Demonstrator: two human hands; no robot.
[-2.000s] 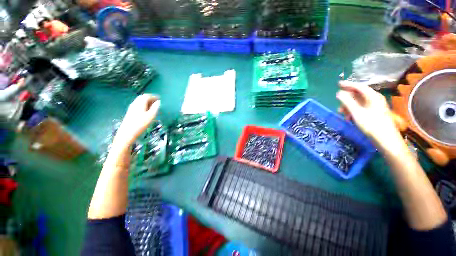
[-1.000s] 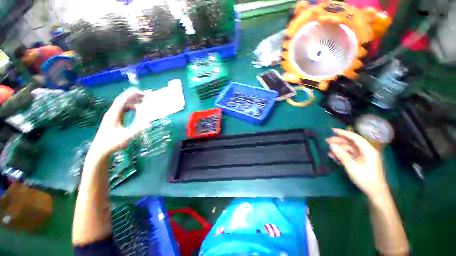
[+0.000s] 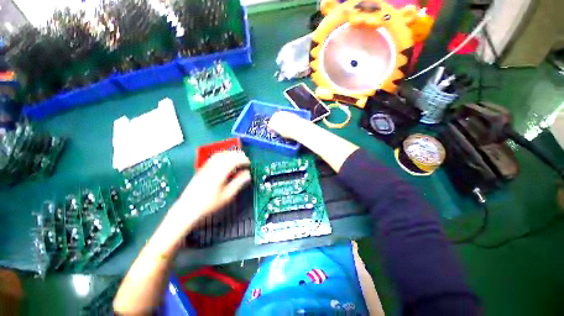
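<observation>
A green circuit board (image 3: 290, 199) with dark slots lies on the black ribbed tray (image 3: 213, 227) in front of me. My left hand (image 3: 224, 176) is over the front of the red parts bin (image 3: 207, 150); its fingertips are blurred and hidden from view. My right hand (image 3: 286, 125) reaches into the blue parts bin (image 3: 246, 115), which holds small dark components. Its fingers are down among the parts, so I cannot tell if they hold any.
Stacked green boards (image 3: 216, 92) stand behind the bins, a white sheet (image 3: 148, 134) left of them. More boards (image 3: 80, 225) lean at left. Blue storage bins (image 3: 148, 77) line the back. An orange fan (image 3: 355, 55), phone (image 3: 307, 102), tape roll (image 3: 337, 115) and solder reel (image 3: 423, 153) are at right.
A circuit board now lies on the black tray. My left hand has moved right to the red bin, and my right hand has moved left and up into the blue bin. The view has shifted right.
</observation>
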